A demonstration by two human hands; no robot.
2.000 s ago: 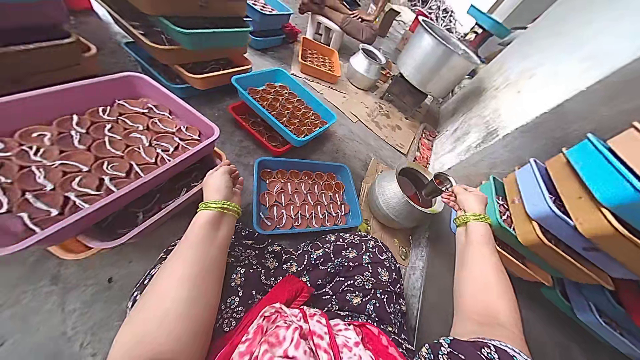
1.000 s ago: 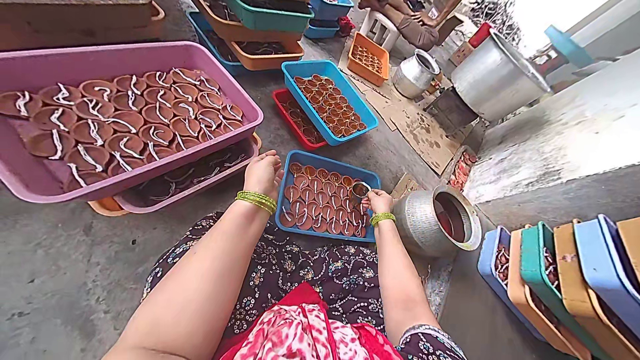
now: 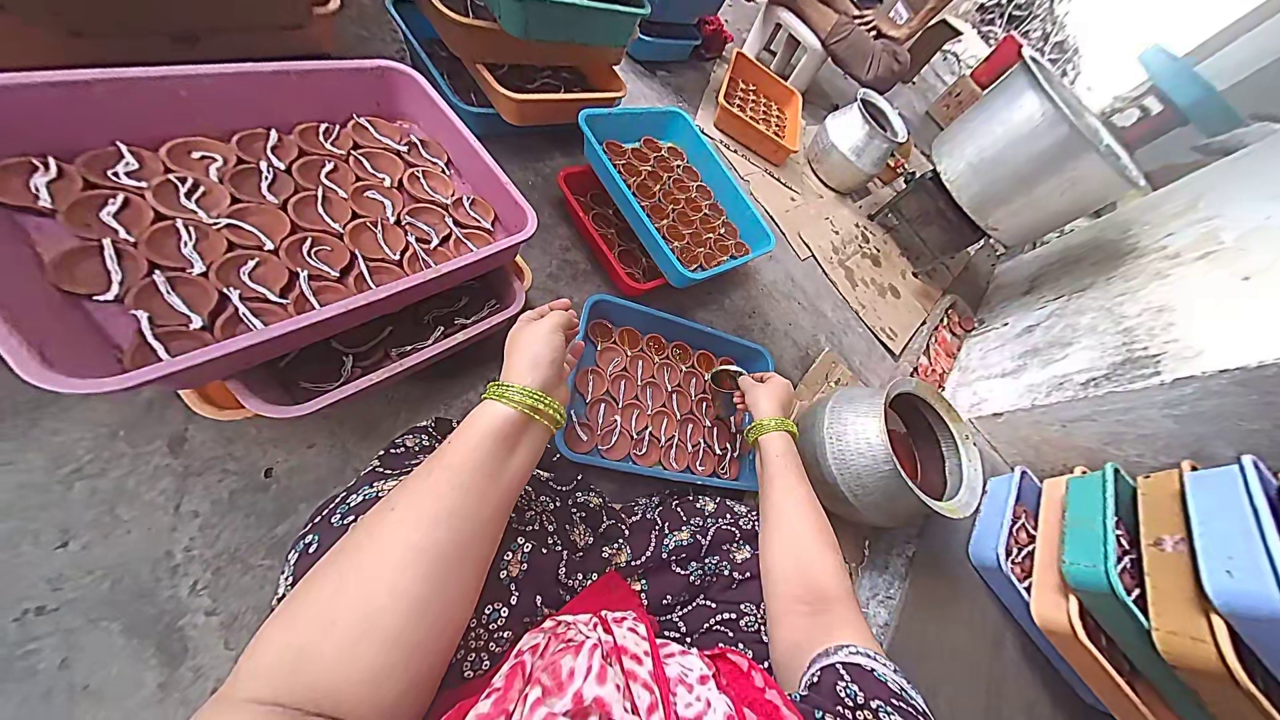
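Note:
A blue plastic tray (image 3: 672, 318) on the floor before me holds rows of small clay lamps (image 3: 650, 395) with white cotton wicks. Over the tray's right side my right hand (image 3: 768, 394) grips a small metal cup (image 3: 727, 379), its mouth tilted. My left hand (image 3: 545, 345) is raised near the tray's left edge with fingers curled; whether anything is between them does not show. Right of the tray stands a metal pot (image 3: 850, 445) with dark reddish contents. A pink tray (image 3: 400, 290) of wicked clay lamps lies on my left, on top of other trays.
Beyond the near tray, another blue tray (image 3: 752, 225) of clay lamps overlaps a red tray (image 3: 580, 200). Stacked trays (image 3: 1090, 520) stand at right beside a low wall (image 3: 1150, 290). Farther back are an orange tray (image 3: 760, 140), a metal pot (image 3: 845, 150), a large vessel (image 3: 1020, 150) and a seated person (image 3: 870, 50).
My right hand has moved with the cup from the mouth of the metal pot to over the blue tray. The view has turned somewhat.

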